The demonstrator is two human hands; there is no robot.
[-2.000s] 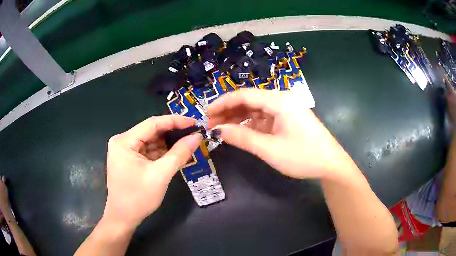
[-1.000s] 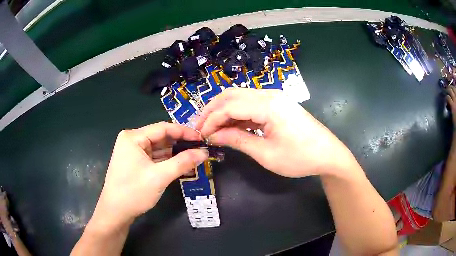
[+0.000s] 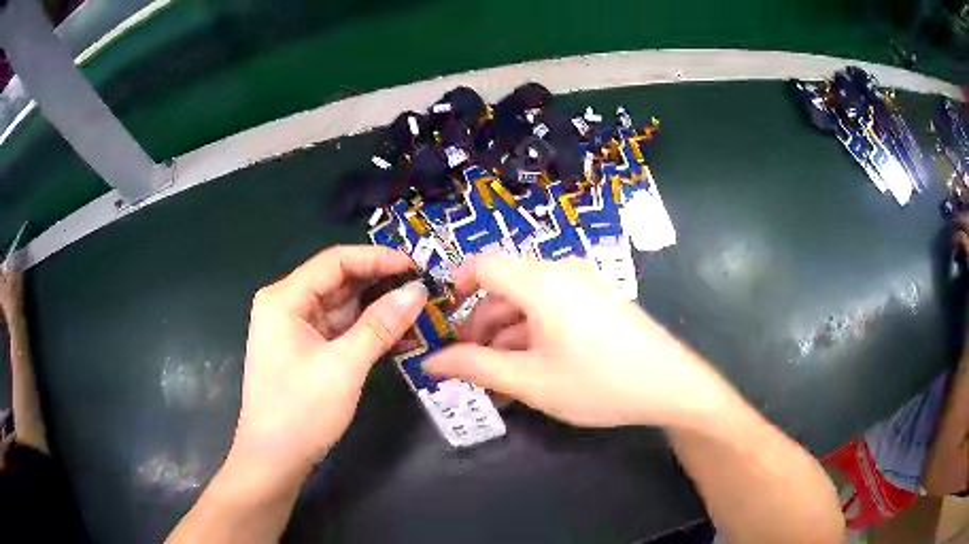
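A keypad circuit board hangs between my hands, its pale end towards me and its blue part with orange flex above. My left hand pinches its upper end between thumb and index finger; the part pinched is mostly hidden. My right hand is at the board's right side, slightly blurred, thumb and fingers apart, thumb tip over the blue part; I cannot tell if it grips it. The board pile lies just beyond, black end parts on the far side.
A small bunch of boards lies at the far right, with more at the right edge. A pale rail curves behind the pile, with a grey post at left. Other people's arms show at the left and right edges.
My right thumb and fingers have parted from the pinch near my left fingertips, the thumb moving down over the board. The board's pale end has swung right. My left hand still pinches the upper end.
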